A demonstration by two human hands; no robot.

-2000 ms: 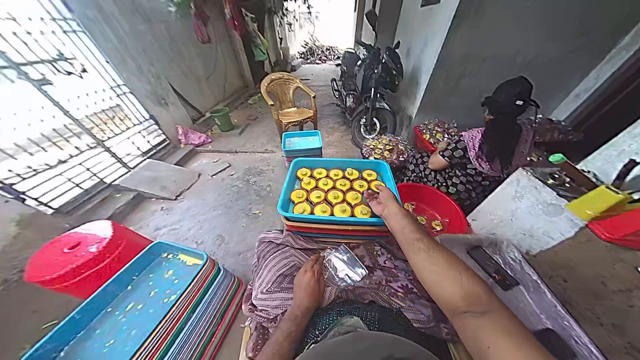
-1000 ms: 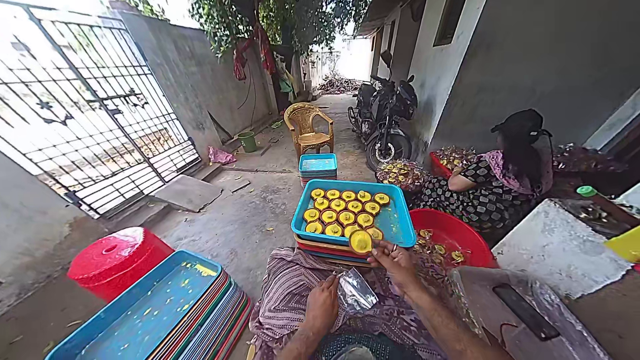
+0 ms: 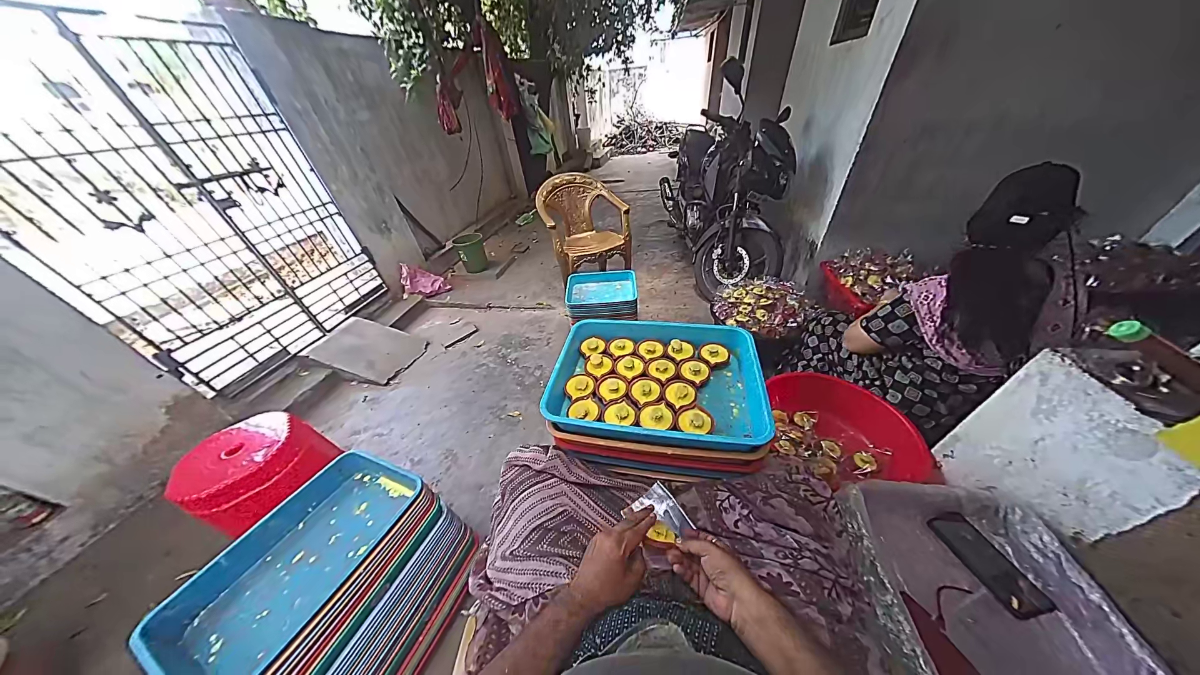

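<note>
Over the lap, my left hand [image 3: 614, 560] holds a small clear plastic bag [image 3: 662, 507]. My right hand [image 3: 710, 570] is at the bag's lower right edge, with a yellow wax-filled clay lamp [image 3: 661, 533] between the two hands, partly hidden by the bag and fingers. Whether the lamp is inside the bag I cannot tell. Beyond the hands, a blue plastic tray [image 3: 745, 412] atop a stack of trays holds rows of similar yellow lamps [image 3: 644, 390]. To its right, a red basin [image 3: 886, 427] contains lamps in clear wrapping.
Stacked trays [image 3: 309, 562] and a red plastic tub [image 3: 248, 469] stand at left. A phone [image 3: 992, 565] lies on plastic sheeting at right. A person [image 3: 984, 319] sits beside filled basins. Farther off are a small tray stack [image 3: 601, 291], a chair [image 3: 591, 225] and a motorcycle [image 3: 736, 187].
My right hand has come back from the tray to the bag by my left hand, bringing a yellow lamp. The view has tilted upward since the earliest frame.
</note>
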